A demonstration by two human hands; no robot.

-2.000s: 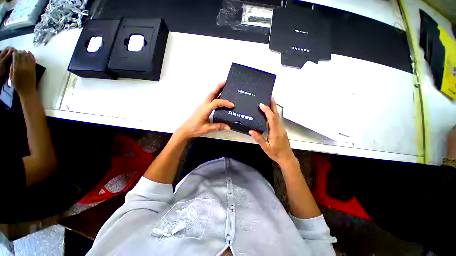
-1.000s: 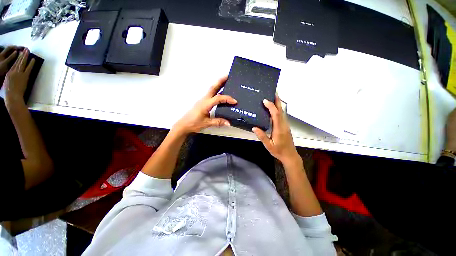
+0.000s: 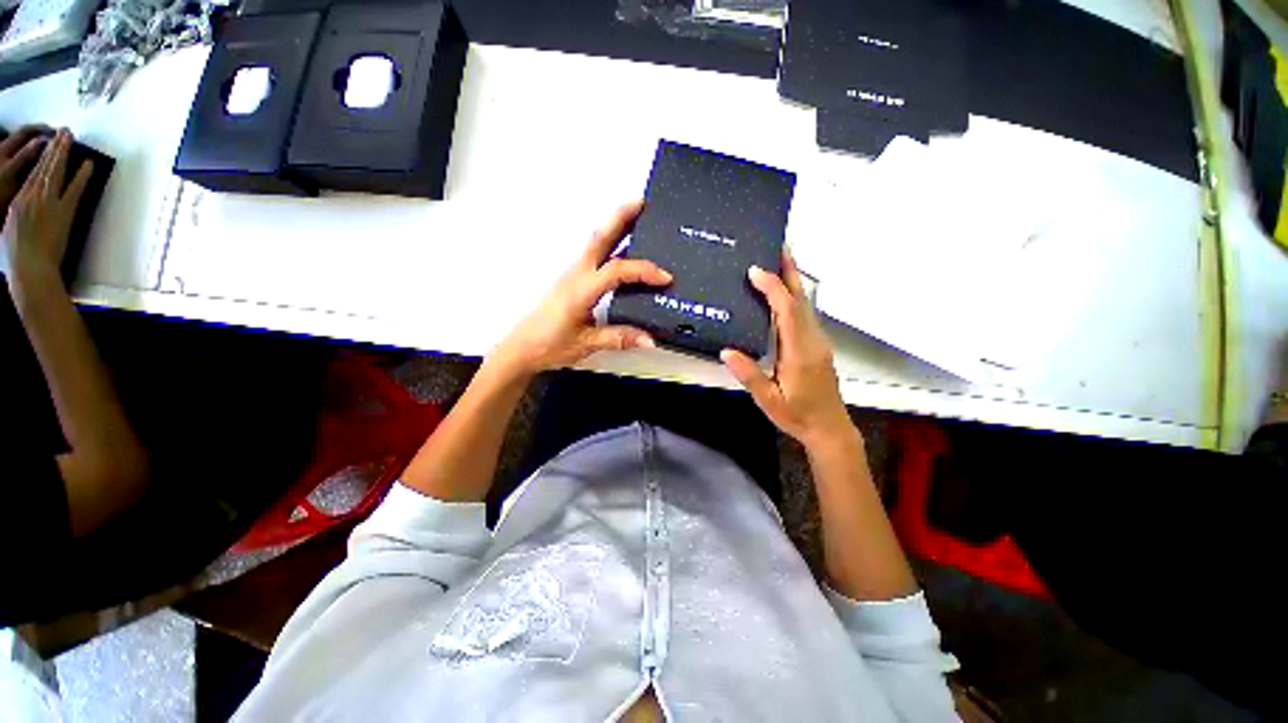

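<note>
A closed black box (image 3: pixel 713 226) with two lines of white lettering is held over the front part of the white table. My left hand (image 3: pixel 586 307) grips its left side, thumb on the lower left of the top face. My right hand (image 3: pixel 791 353) grips its lower right side, thumb on the face near the right edge. The fingers under the box are partly hidden. Two open black boxes (image 3: pixel 374 134) stand side by side at the upper left, each with a white gadget (image 3: pixel 370 82) in its recess.
A black printed card piece (image 3: pixel 879 71) lies at the upper right on the black strip, with a plain white sheet (image 3: pixel 932 261) nearer. Tangled white cables (image 3: pixel 139 45) lie at the far left. A neighbour's hands (image 3: pixel 43 205) hold a dark item at left. Yellow tape (image 3: pixel 1209 226) crosses the table at right.
The table items have shifted upward in the picture as the view moved. The held box sits slightly higher in view; both hands keep about the same hold.
</note>
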